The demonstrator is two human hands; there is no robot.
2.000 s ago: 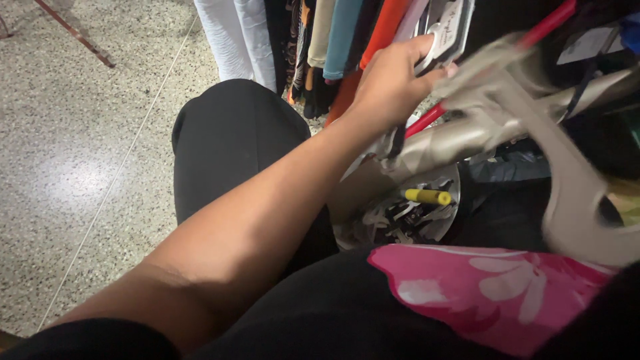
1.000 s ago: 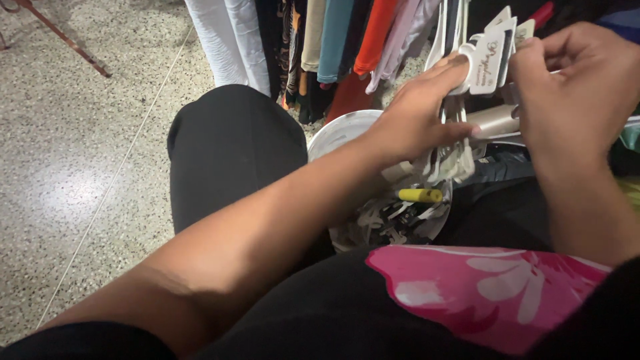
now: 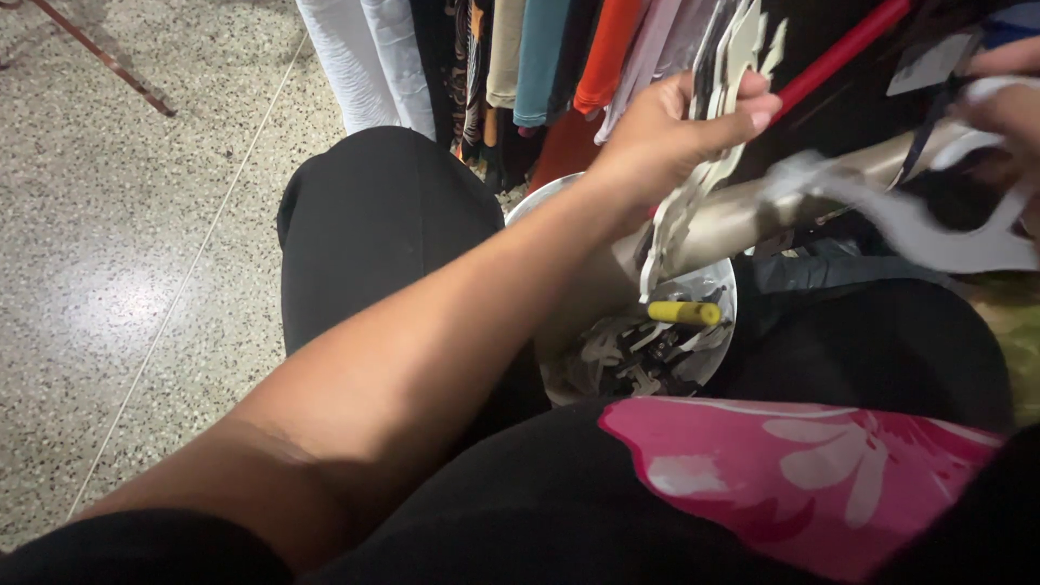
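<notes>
My left hand (image 3: 674, 134) is closed around a stack of flat white and dark plastic hangers (image 3: 691, 195), held upright over a round white bucket (image 3: 723, 337). At the right edge my right hand (image 3: 1003, 106), cut off by the frame, grips a blurred white plastic hanger (image 3: 934, 231). Inside the bucket lie many small black and white plastic pieces, with a yellow cylindrical object (image 3: 684, 313) on top. A pink floral cloth (image 3: 796, 479) lies on my lap.
Garments (image 3: 540, 65) hang in a row behind the bucket. A beige tube (image 3: 731, 223) and a red bar (image 3: 845, 57) run diagonally at the right. Speckled floor (image 3: 146, 244) spreads at the left, with a thin brown leg (image 3: 106, 57) at top left.
My right hand has moved from beside the stack to the right edge, where a white hanger is now in it. My left hand still holds the stack.
</notes>
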